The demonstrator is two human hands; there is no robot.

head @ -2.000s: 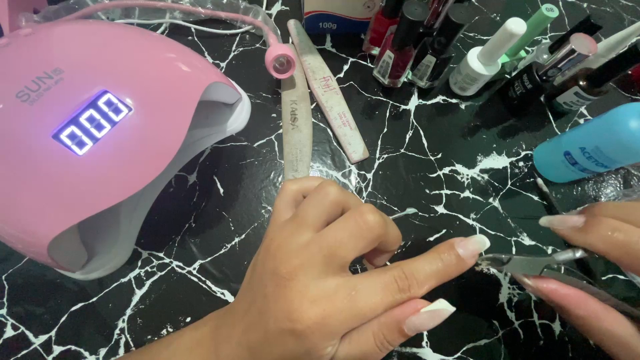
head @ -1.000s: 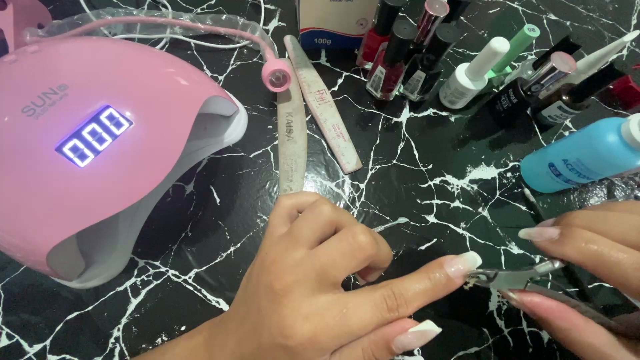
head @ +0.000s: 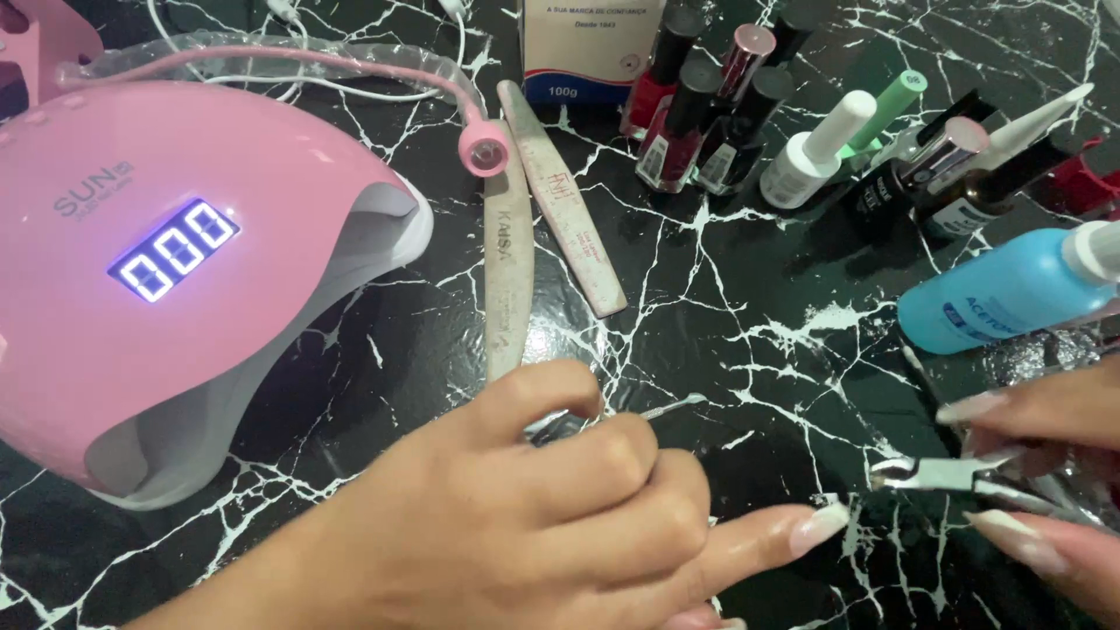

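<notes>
My left hand is palm down at the lower middle, several fingers curled and one stretched right, with a long white-tipped nail. It holds nothing that I can see. Behind its knuckles shows the end of a thin metal manicure tool; the rest is mostly hidden. At the right edge my right hand grips metal cuticle nippers by the handles, partly out of view. Their jaws point left, a little above and right of the stretched finger's nail, not touching it.
A pink nail lamp with a lit display fills the left. Two nail files, one leaning toward another, lie beyond my left hand. Nail polish bottles, a box and a blue acetone bottle stand or lie farther back.
The nippers were at the stretched fingertip of my left hand and are now apart from it. My left hand has shifted lower, with more fingers curled in view.
</notes>
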